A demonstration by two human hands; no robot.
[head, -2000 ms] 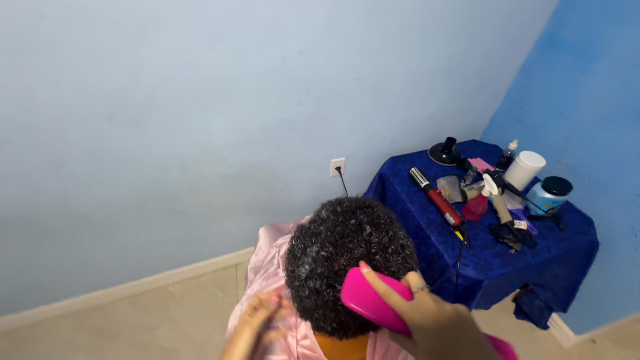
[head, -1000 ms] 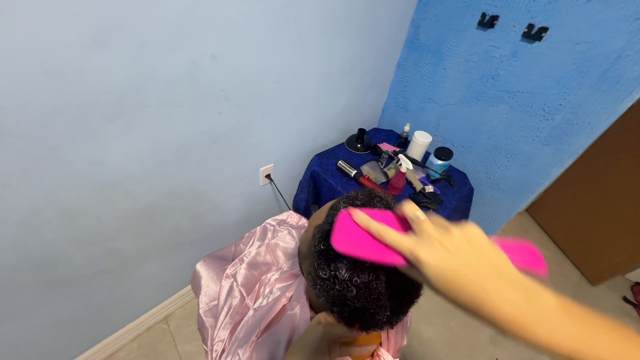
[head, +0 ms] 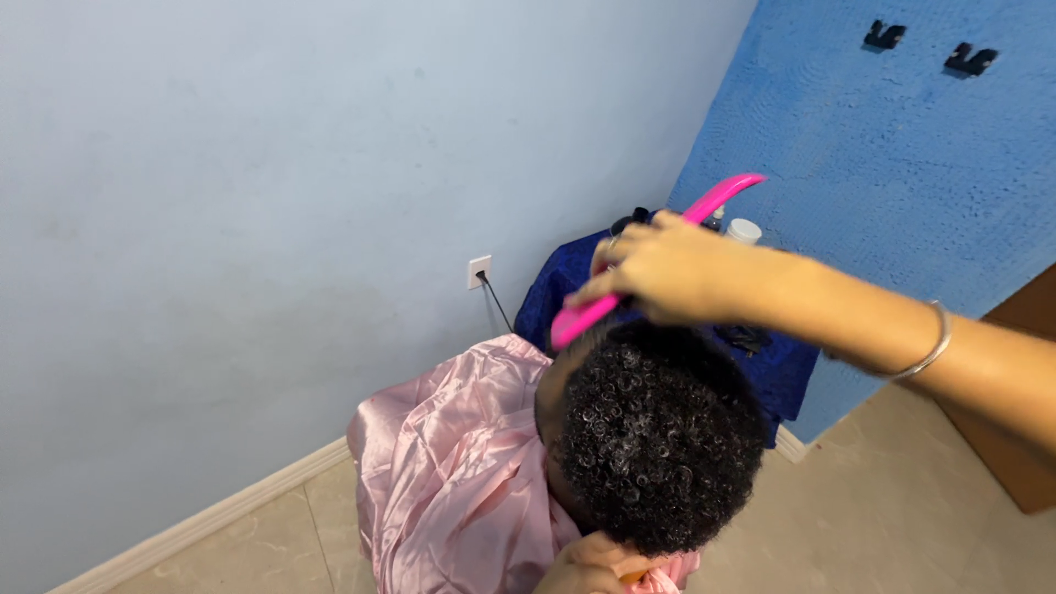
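Observation:
A person draped in a pink satin cape point(head: 462, 462) sits below me, their short curly black hair point(head: 660, 437) wet-looking and glossy. My right hand point(head: 668, 268) grips a bright pink hairbrush point(head: 584, 320) at the far side of the head, by the hairline; its handle sticks out up and to the right past my fingers. Whether the bristles touch the hair is hidden. At the bottom edge, my left hand point(head: 590, 565) rests against the near side of the head, by the neck and the cape. Its fingertips are partly hidden, so its hold is unclear.
Beyond the head stands a table with a dark blue cloth point(head: 569, 264), bearing a white jar point(head: 743, 231), a bottle and other items mostly behind my arm. A plugged-in cord runs from a wall outlet point(head: 479, 271). Black hooks point(head: 884, 35) are on the blue wall; a brown door point(head: 1023, 322) is at right.
My right hand has carried the pink brush from over the hair to the head's far side and turned it, handle now upward. The view has shifted right since the first frame.

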